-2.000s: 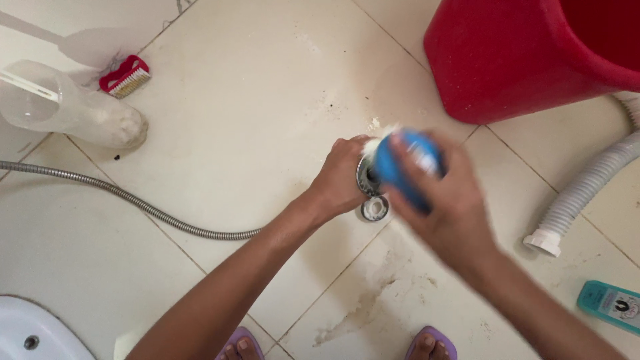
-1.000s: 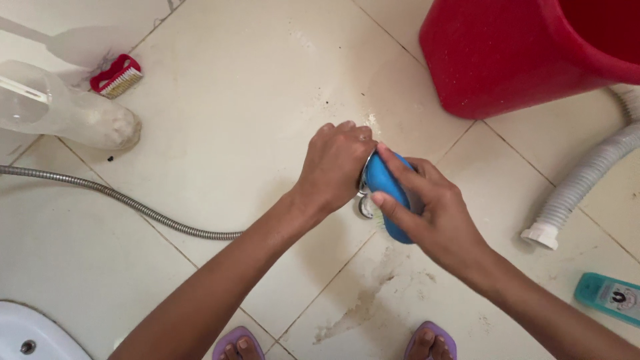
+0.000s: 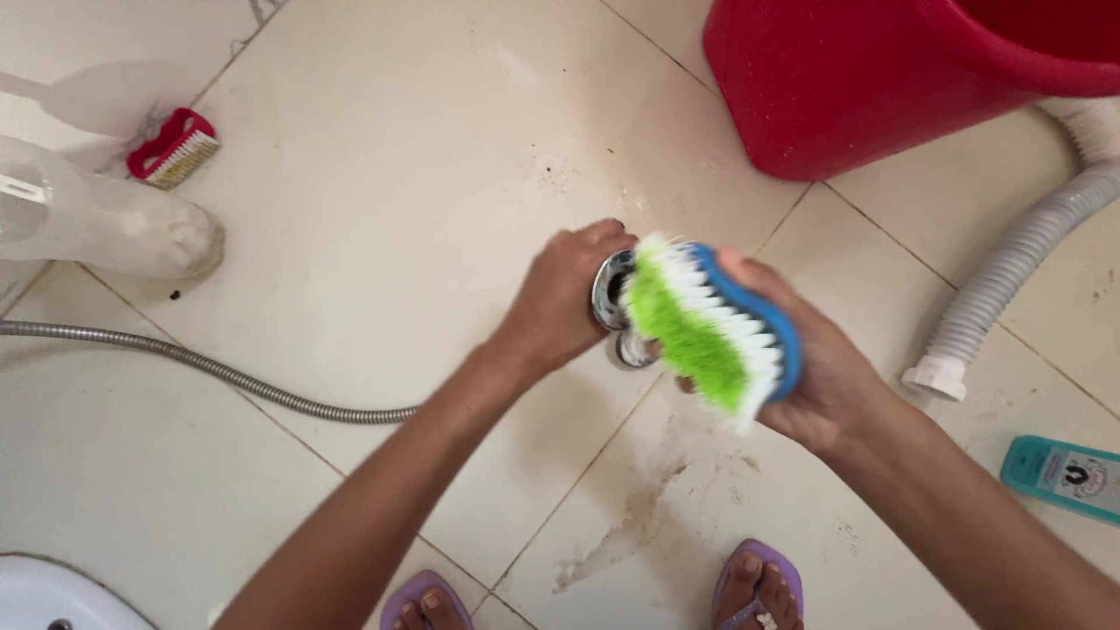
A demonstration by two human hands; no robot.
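Note:
Near the middle of the head view, my left hand (image 3: 573, 293) grips a round chrome fitting (image 3: 612, 290) with a dark opening and whitish smears. A small round metal piece (image 3: 633, 350) shows just below it; whether the two are joined cannot be told. My right hand (image 3: 801, 359) holds a scrubbing brush (image 3: 713, 332) with a blue back and green and white bristles. The bristles face left, right beside the fitting and overlapping its edge; whether they touch it is unclear. The palm side of the left hand is hidden.
A red bucket (image 3: 857, 87), a grey corrugated hose (image 3: 1006, 271) and a teal bottle (image 3: 1063, 477) are on the right. Leftward are a red brush (image 3: 175, 149), a translucent plastic container (image 3: 114, 210), a metal shower hose (image 3: 262, 395) and a white basin edge (image 3: 61, 591). Sandalled feet stand below.
The blue-backed brush has turned so its green and white bristles now show; a second ago its back covered much of the fitting. My left hand keeps its hold on the fitting.

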